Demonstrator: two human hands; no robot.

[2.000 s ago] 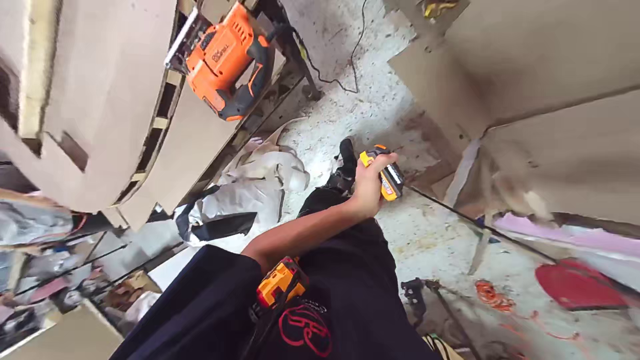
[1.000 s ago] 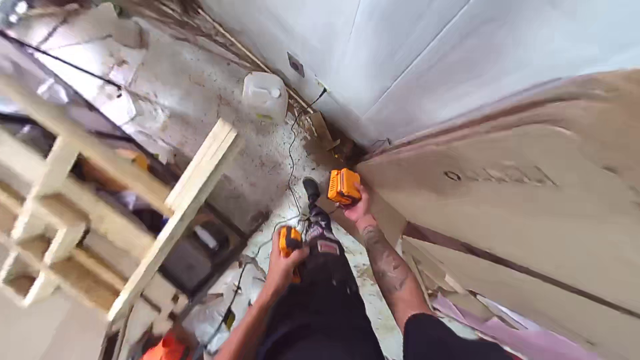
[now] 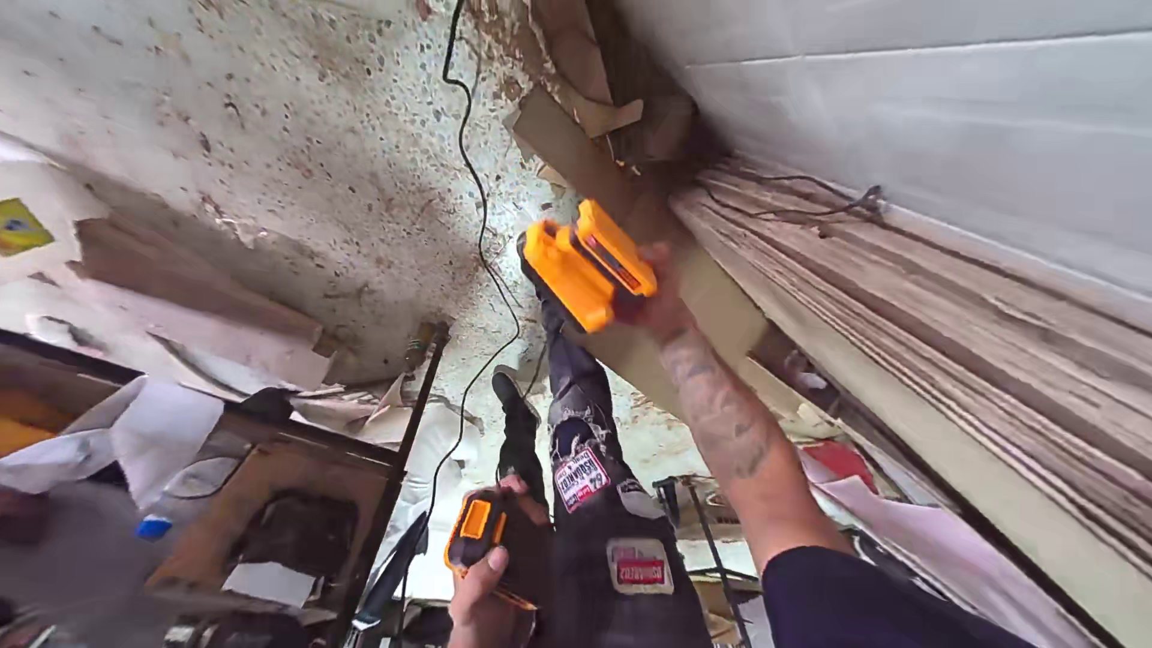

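My left hand point(image 3: 481, 589), low in the view beside my leg, grips a black-and-orange power-tool battery or similar pack point(image 3: 474, 531). Its thumb lies over the near side and fingers show behind. My right hand point(image 3: 661, 292) is farther forward, above my foot, closed around a bright orange plastic piece point(image 3: 585, 265). That piece looks like a charger or battery packs, with a dark slot between two orange parts; blur hides its exact kind. The two held things are apart. A thin black cable point(image 3: 481, 193) runs along the floor to the left of the orange piece.
Stacked board sheets point(image 3: 900, 342) lean along the white wall point(image 3: 945, 117) on the right. Cardboard or board scraps point(image 3: 576, 144) lie ahead. At lower left is a dark-framed shelf point(image 3: 306, 432) with cluttered items. The speckled floor point(image 3: 297, 144) carries debris.
The view has swung far from the bench with an orange jigsaw. Two seconds ago one hand showed, holding a yellow-and-black item; both hands hold things one second ago and now.
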